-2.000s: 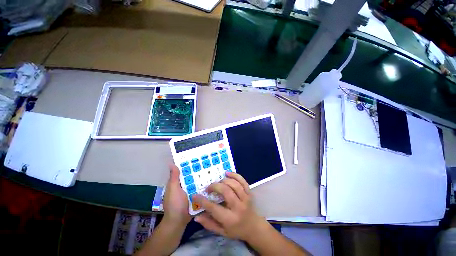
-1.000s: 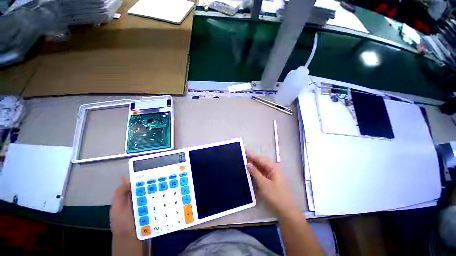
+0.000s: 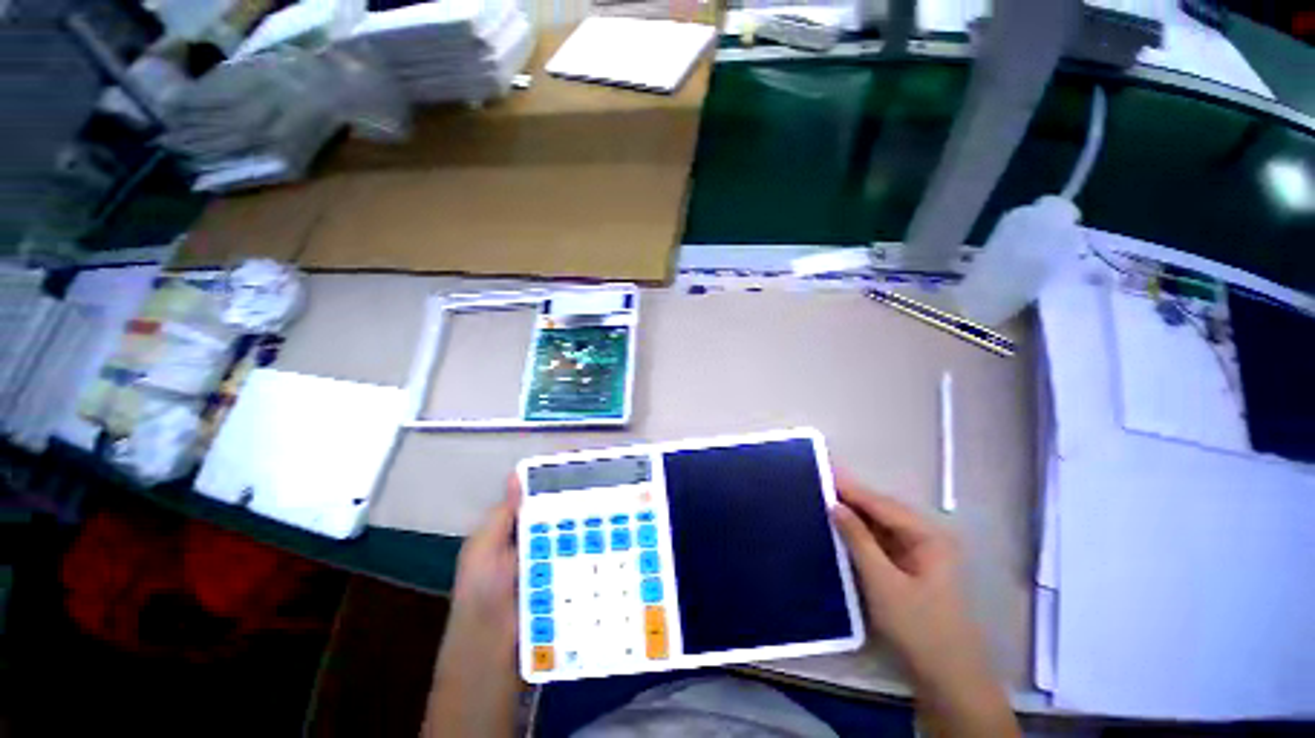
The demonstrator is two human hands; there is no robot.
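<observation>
A white calculator with a dark writing tablet (image 3: 599,574) is held face up near the bench's front edge, its keys on the left and the dark panel on the right. My left hand (image 3: 493,565) grips its left edge, fingers partly hidden beneath. My right hand (image 3: 906,559) grips its right edge, fingertips partly behind it. The narrow grey display above the keys shows a faint mark at its right end. Behind it lies a white front frame (image 3: 421,361) with an empty window on the left and a green circuit board (image 3: 578,375) on the right.
A closed white unit (image 3: 300,450) and bagged bundles (image 3: 170,361) lie left. A thin white stylus (image 3: 948,440), dark sticks (image 3: 940,320) and a squeeze bottle (image 3: 1021,257) stand or lie right. White sheets (image 3: 1190,577) carry an opened back half. Cardboard (image 3: 476,195) and a metal post (image 3: 986,137) are behind.
My right hand has left the keys and now holds the right edge. The calculator has been turned almost level. The camera view has shifted, showing more of the left side.
</observation>
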